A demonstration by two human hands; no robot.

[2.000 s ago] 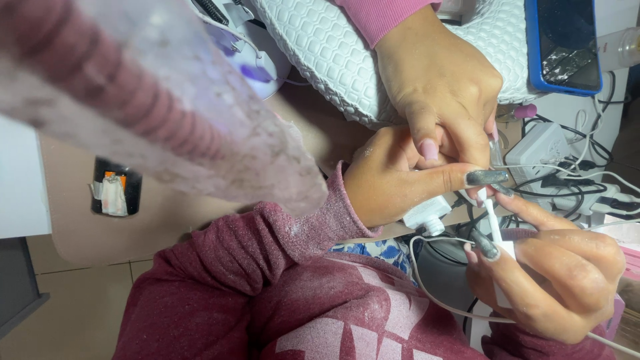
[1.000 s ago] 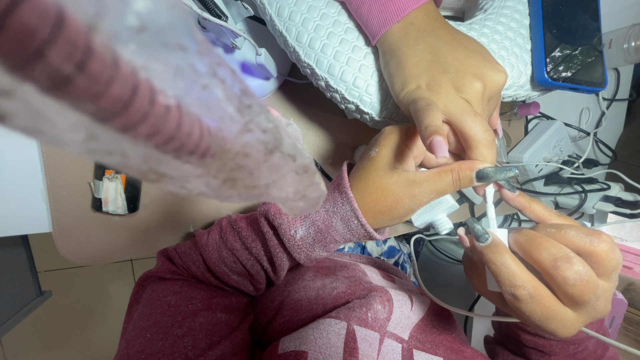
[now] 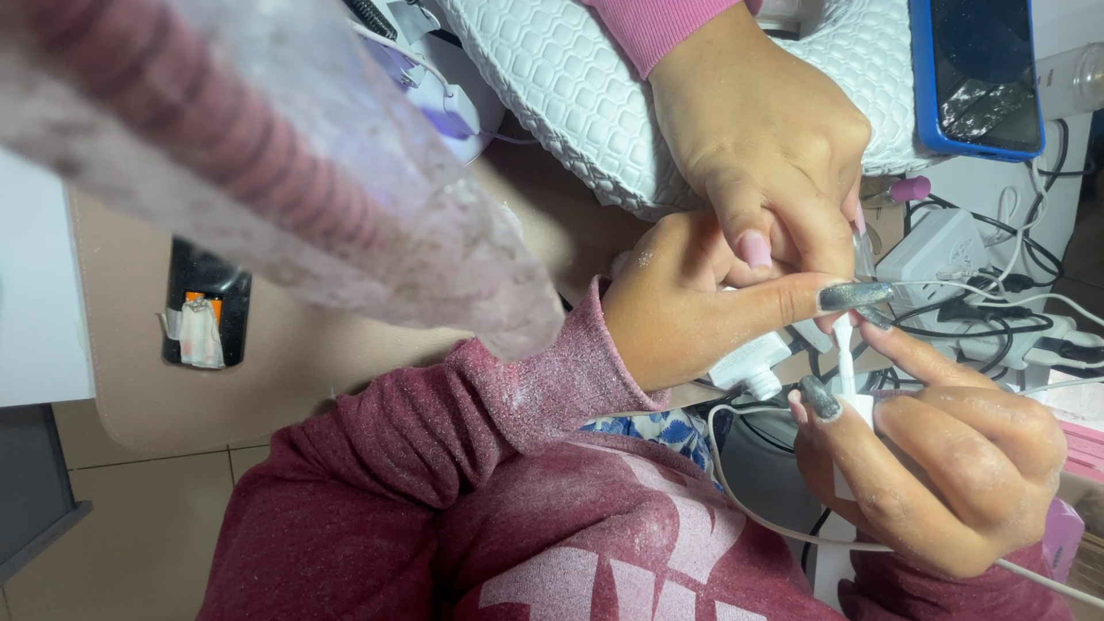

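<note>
My left hand point(image 3: 690, 302) holds a finger of another person's hand point(image 3: 768, 147), which comes from a pink sleeve at the top. My right hand point(image 3: 940, 466) grips the white cap of a small applicator brush point(image 3: 846, 358). The brush's tip is at the fingertip held between my hands; the nail there is mostly hidden. A white bottle point(image 3: 750, 364) with an uncovered neck is at my left hand, below the palm; how it is held is partly hidden. Dark glittery nails show on both my hands, and fine dust lies on my skin and maroon sleeves.
A white quilted cushion point(image 3: 569, 103) lies under the other person's wrist. A phone in a blue case point(image 3: 927, 86), a power adapter point(image 3: 936, 254) and tangled cables are on the right. A black object point(image 3: 237, 319) rests on the beige mat. A plastic-wrapped pink hose point(image 3: 285, 172) crosses the upper left.
</note>
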